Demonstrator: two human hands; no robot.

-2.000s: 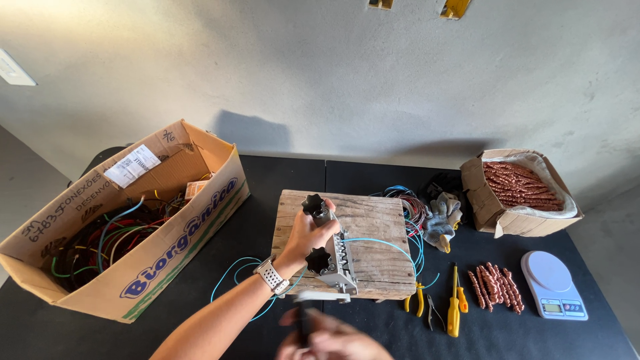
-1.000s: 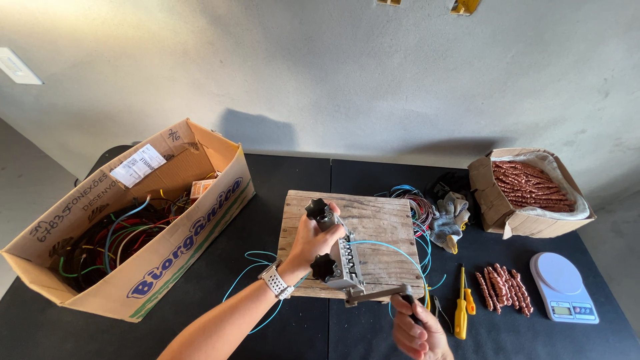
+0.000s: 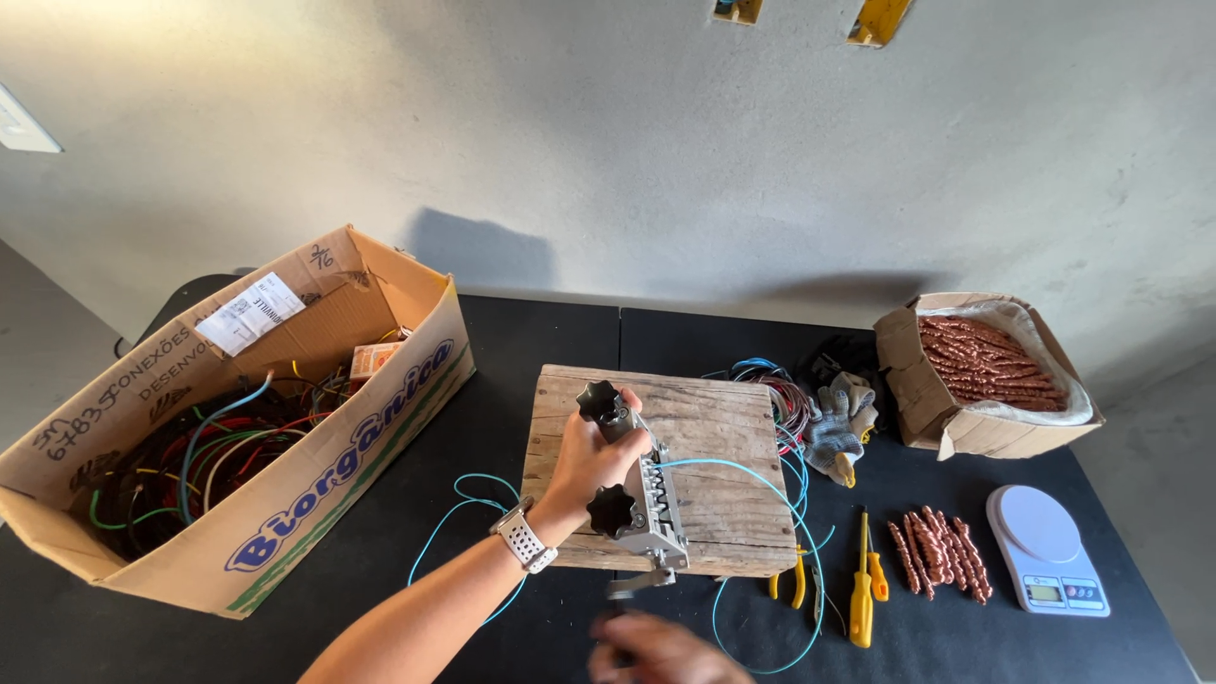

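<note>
A metal wire-stripping machine [image 3: 660,494] with two black star knobs is mounted on a wooden board [image 3: 722,418]. My left hand [image 3: 598,456], with a watch at the wrist, grips the machine's body between the knobs. My right hand [image 3: 655,651], blurred, is closed around the dark handle of the hand crank [image 3: 641,581] at the machine's near end. A light blue insulated wire [image 3: 750,467] runs from the machine's right side and curves down over the board's edge. More blue wire [image 3: 456,503] lies looped on the table to the left.
A cardboard box [image 3: 351,475] of cables stands left. At right are a box of twisted copper bundles [image 3: 988,361], gloves [image 3: 836,427], a wire coil [image 3: 784,399], a yellow screwdriver [image 3: 862,598], yellow-handled pliers [image 3: 798,579], copper twists [image 3: 940,553] and a digital scale [image 3: 1045,551] on the black table.
The crank and my right hand have swung from the right, one second ago, to the left and nearer me. My left hand stays on the machine.
</note>
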